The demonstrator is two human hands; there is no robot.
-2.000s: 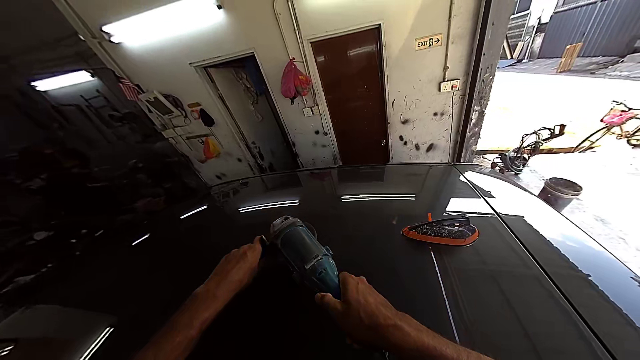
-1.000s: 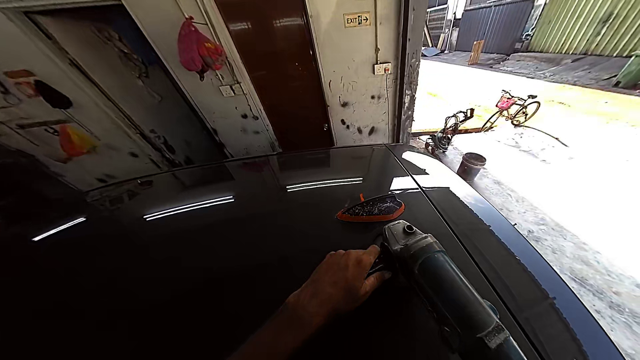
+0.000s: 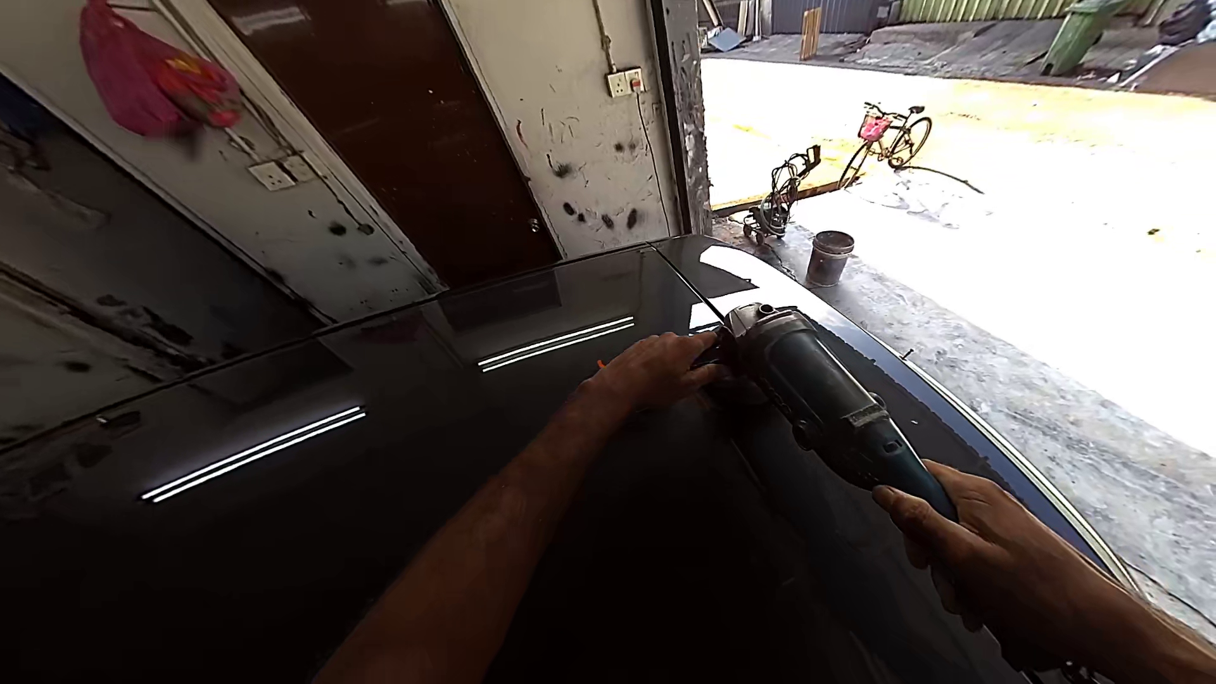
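A teal and dark rotary polisher (image 3: pixel 826 389) with a metal gear head lies over the right side of a glossy dark car roof (image 3: pixel 456 456). My right hand (image 3: pixel 959 522) is wrapped around its rear handle. At the head, my left hand (image 3: pixel 665 369) grips the dark side handle, mostly hidden by the fingers. The pad under the head is hardly visible against the dark paint. A small orange tip (image 3: pixel 600 365) of the antenna fin's masking shows just beyond my left wrist; the rest is hidden behind the hand and arm.
Beyond the roof stand a wall with a brown door (image 3: pixel 399 123), sockets (image 3: pixel 625 83) and a hanging pink bag (image 3: pixel 157 76). Outside at right are a bucket (image 3: pixel 829 258), a wheeled item with cables (image 3: pixel 784 195), a bicycle (image 3: pixel 888 142) and a green bin (image 3: pixel 1081 38).
Both hands and the polisher have moved right across the roof, from left of the orange-edged fin to its right side. The left hand now covers most of the fin. The view has swung right.
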